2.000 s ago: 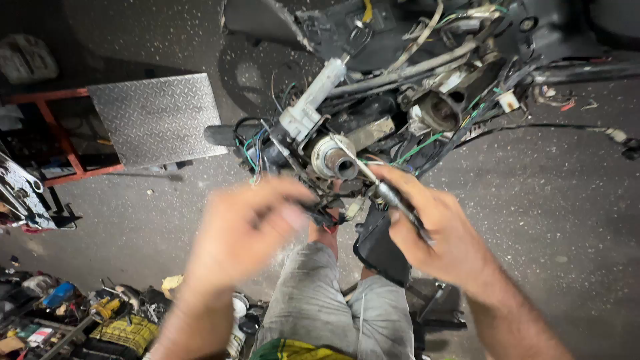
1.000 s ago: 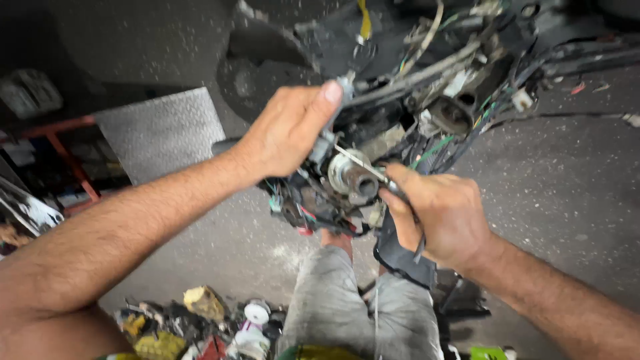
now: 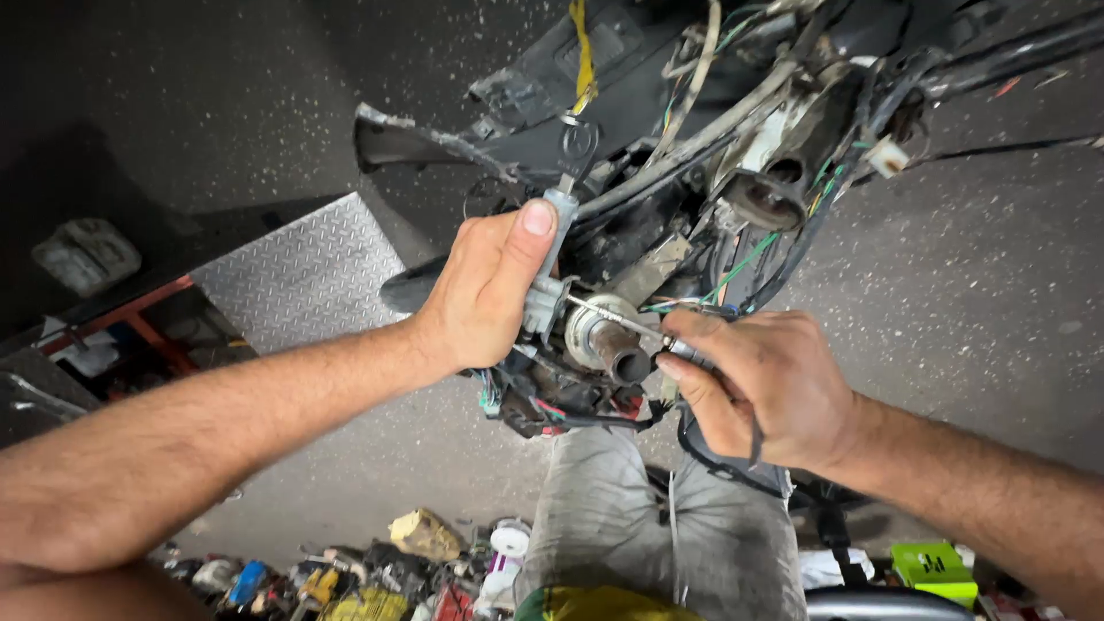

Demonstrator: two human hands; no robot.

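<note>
My left hand point(image 3: 487, 289) is closed around a grey metal ignition lock housing point(image 3: 561, 226), thumb along its side. A key point(image 3: 576, 151) with a yellow strap sits in the lock's far end. In my right hand point(image 3: 763, 379) is a tool with a thin metal shaft point(image 3: 617, 317); its tip meets the lock's mounting bracket, and most of its handle is hidden by my fingers. The shaft crosses over the ring of the steering head point(image 3: 595, 332), from which a rusty steering stem tube point(image 3: 623, 355) points toward me.
Frame tubes and cables point(image 3: 690, 155) with green wires surround the steering head. A diamond-plate metal sheet point(image 3: 302, 272) on a red frame point(image 3: 142, 323) lies at left. Mixed parts and a yellow block point(image 3: 424, 535) lie below, with a green box point(image 3: 934, 569) at lower right.
My left hand, off the lock housing two seconds ago, has moved onto it and holds it. My right hand has kept the tool at the lock's bracket.
</note>
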